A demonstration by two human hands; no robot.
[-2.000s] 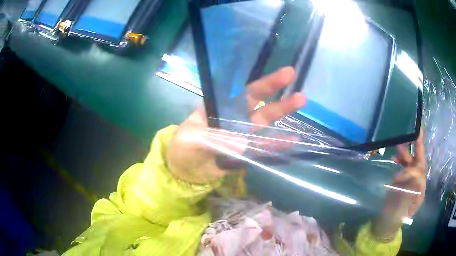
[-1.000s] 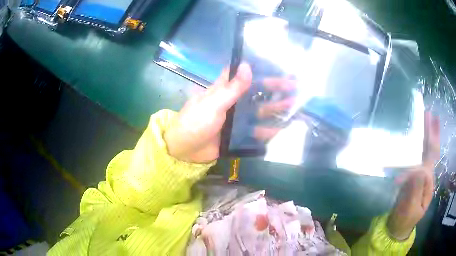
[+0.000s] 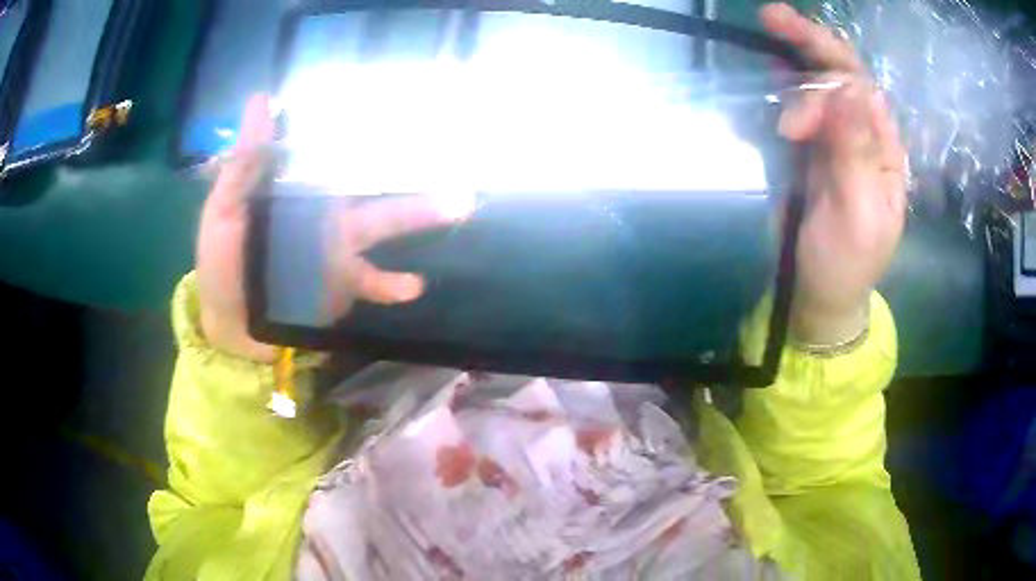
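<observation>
A clear touch panel [image 3: 534,284] with a black border is held up in front of me, wide side across the view. A large white glare covers its upper half. My left hand [image 3: 244,227] holds its left edge, with fingers showing through the glass behind it. My right hand [image 3: 841,170] holds its upper right edge, fingertips at the border. A gold flex cable [image 3: 283,384] hangs from the panel's lower left edge. Whether film is on the panel cannot be told through the glare.
Black-framed panels [image 3: 57,85] lie at the far left of the green bench [image 3: 102,233], with a gold tab. Another bluish panel [image 3: 216,102] lies partly behind my left hand. Crumpled clear film [image 3: 949,85] is at the upper right. A white rectangle [image 3: 1024,255] is at the right edge.
The panel is now held level by both hands and has moved left. My right hand has come up from the lower right onto the panel's right edge. The view has shifted.
</observation>
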